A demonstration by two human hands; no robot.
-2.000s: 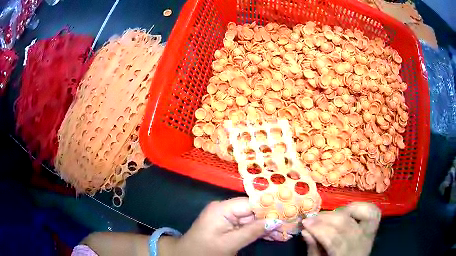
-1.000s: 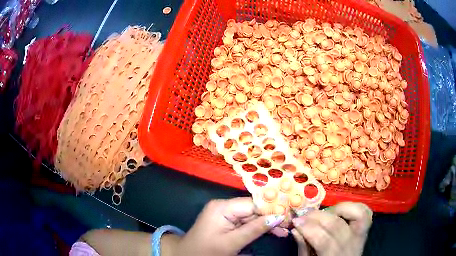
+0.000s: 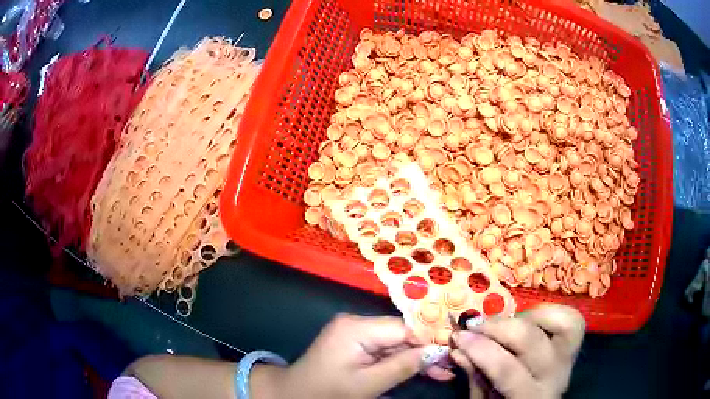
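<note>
A pale orange moulded sheet [image 3: 421, 236] lies over the near wall of the basket, its far part full of empty round holes. A few raised domes remain at its near end. My left hand [image 3: 366, 354] pinches the near edge of the sheet. My right hand [image 3: 518, 351] is at the near right of the sheet, fingers bunched beside the domes; a small dark tip shows at its fingertips, but the tool itself is hidden. The red basket [image 3: 268, 245] holds a heap of loose orange round parts [image 3: 498, 148].
Left of the basket lies an orange flash pile [image 3: 159, 167], with a deep red flash pile [image 3: 78, 132] beyond it. One loose round part [image 3: 265, 13] lies behind. Clear plastic [image 3: 689, 144] is at the right. Flat orange pieces [image 3: 634, 23] lie behind the basket.
More holes in the sheet are empty near my fingers, and fewer domes remain. The sheet's far end has swung left since the earliest frame. Both hands stay at its near end.
</note>
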